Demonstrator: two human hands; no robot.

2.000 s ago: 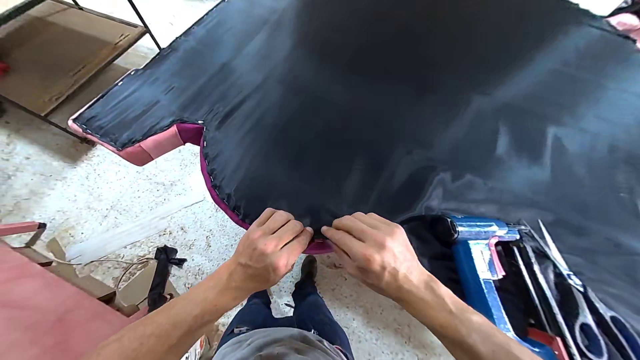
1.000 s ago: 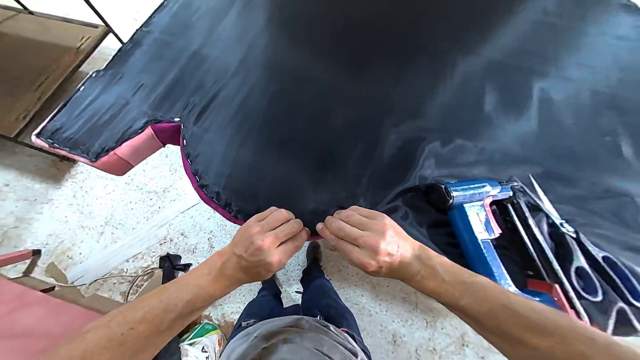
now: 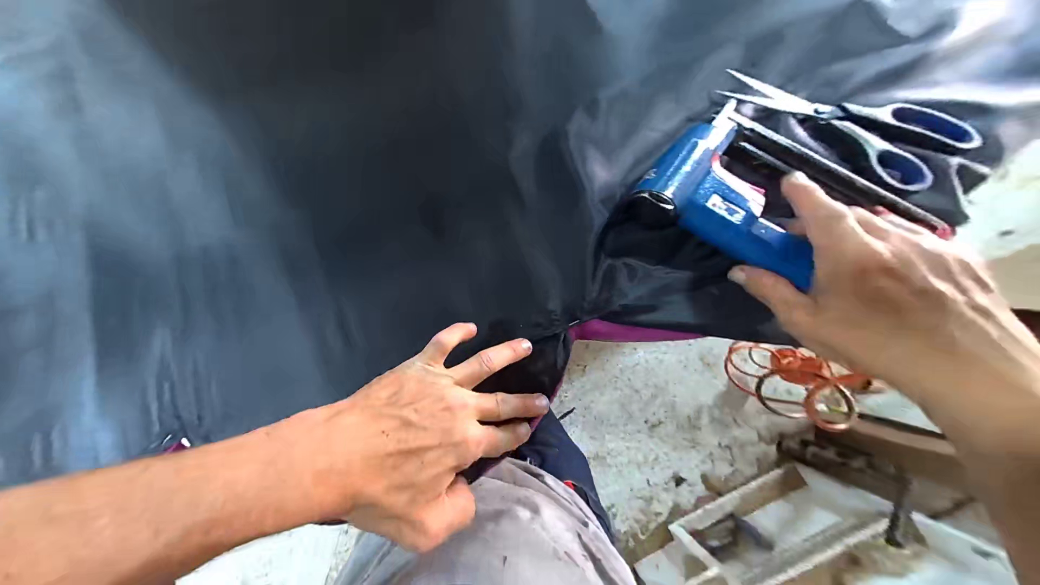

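Black lining fabric (image 3: 390, 179) covers a large upholstered piece with a magenta fabric edge (image 3: 634, 331). My left hand (image 3: 431, 431) lies with spread fingers on the black fabric at the near edge, beside an inward corner. A blue pneumatic staple gun (image 3: 723, 203) rests on the fabric at the right. My right hand (image 3: 886, 276) is at its handle, thumb on one side and fingers on the other; whether the grip is firm cannot be told. Scissors with dark blue-lined handles (image 3: 861, 122) lie just beyond the staple gun, partly spread.
An orange coiled hose (image 3: 804, 378) lies below the right edge of the piece. A light wooden frame or tray (image 3: 780, 520) with small items stands low at the bottom right. Speckled floor (image 3: 642, 414) shows between the piece and that frame.
Both hands were together pinching the fabric edge. My right hand has moved right to the staple gun, and my left hand has spread on the fabric. The view has swung right.
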